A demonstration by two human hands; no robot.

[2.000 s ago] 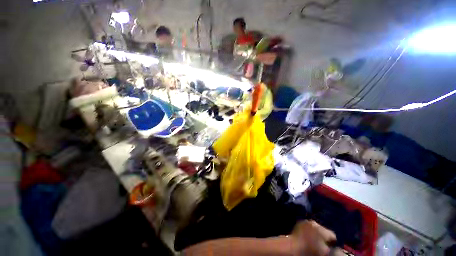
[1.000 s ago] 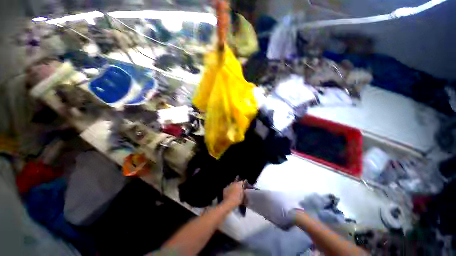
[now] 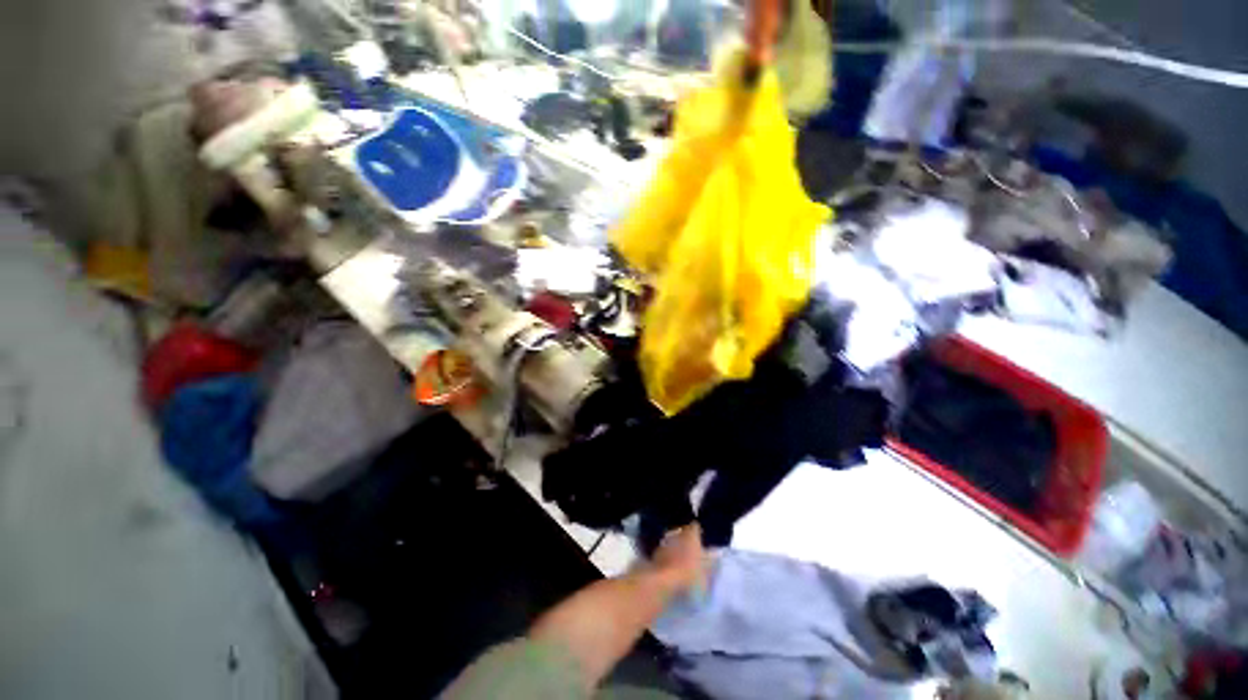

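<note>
My left hand (image 3: 673,572) reaches in from the bottom, blurred, at the near edge of a black cloth heap (image 3: 767,438). Its fingertips meet a dark piece; whether they grip it cannot be told. My right hand is not in view. A grey-white fabric piece (image 3: 767,609) lies on the white table just right of my left hand, with a small dark and grey cloth bundle (image 3: 933,626) at its right end. The black heap lies beside the cream sewing machine (image 3: 548,369), partly behind the hanging yellow bag (image 3: 725,260).
A red tray (image 3: 1081,472) with dark pieces is at the right, with clear plastic bags (image 3: 1129,527) beside it. White cloths (image 3: 931,260) lie behind. A blue-and-white container (image 3: 411,157) stands back left. An orange container (image 3: 445,378) and a grey bundle (image 3: 329,417) are left of the machine.
The view has shifted, and things appear farther right. The pale piece held between both hands now lies spread on the table. My right hand has left the picture; my left hand remains by the black heap.
</note>
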